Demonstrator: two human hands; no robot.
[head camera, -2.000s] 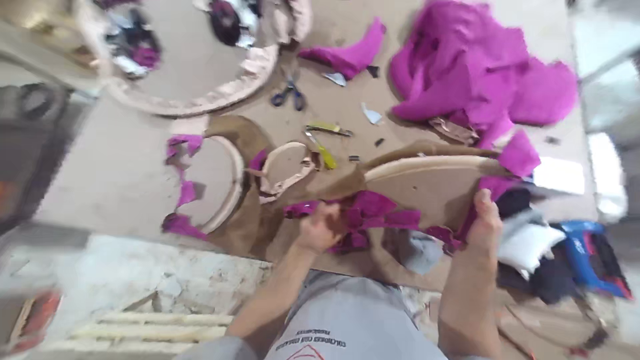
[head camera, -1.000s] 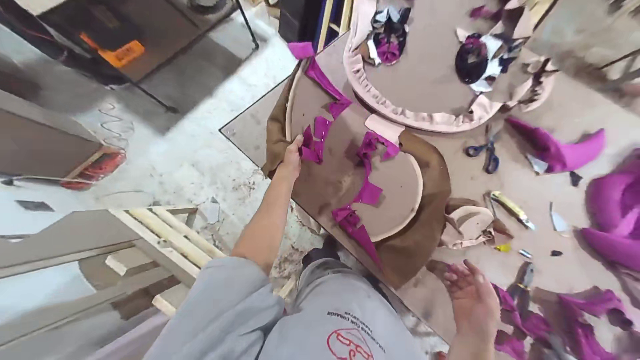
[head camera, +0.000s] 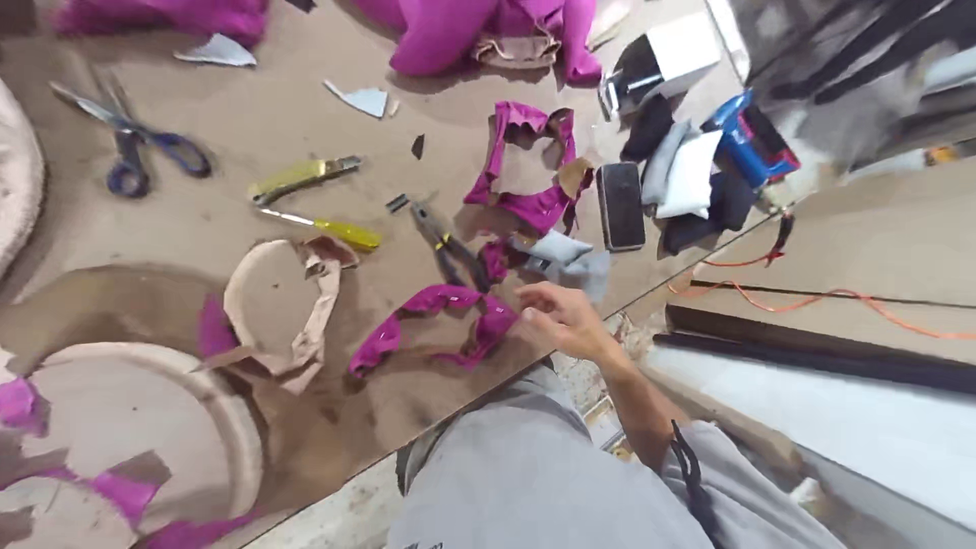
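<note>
My right hand (head camera: 564, 319) hovers at the table's front edge, its fingers bent and apart, holding nothing. Just left of its fingertips lies a curved magenta fabric strip (head camera: 438, 296). Pliers with dark handles (head camera: 451, 248) lie behind that strip. A small oval panel with beige fabric (head camera: 267, 305) is further left. Behind it are a yellow utility knife (head camera: 305, 177) and a screwdriver with a yellow handle (head camera: 347, 233). A ring of magenta fabric (head camera: 496, 164) lies behind the pliers. My left hand is out of view.
Open scissors (head camera: 130, 141) lie at the back left, a large round padded panel (head camera: 244, 457) at the front left. A black phone-like object (head camera: 621, 206), fabric pieces (head camera: 690, 179) and a blue tool (head camera: 751, 141) are at right. An orange cord (head camera: 823, 297) trails beyond.
The view has swung right along the table. My left hand, on a large round panel one second ago, has left view. My right hand is now beside the magenta strip.
</note>
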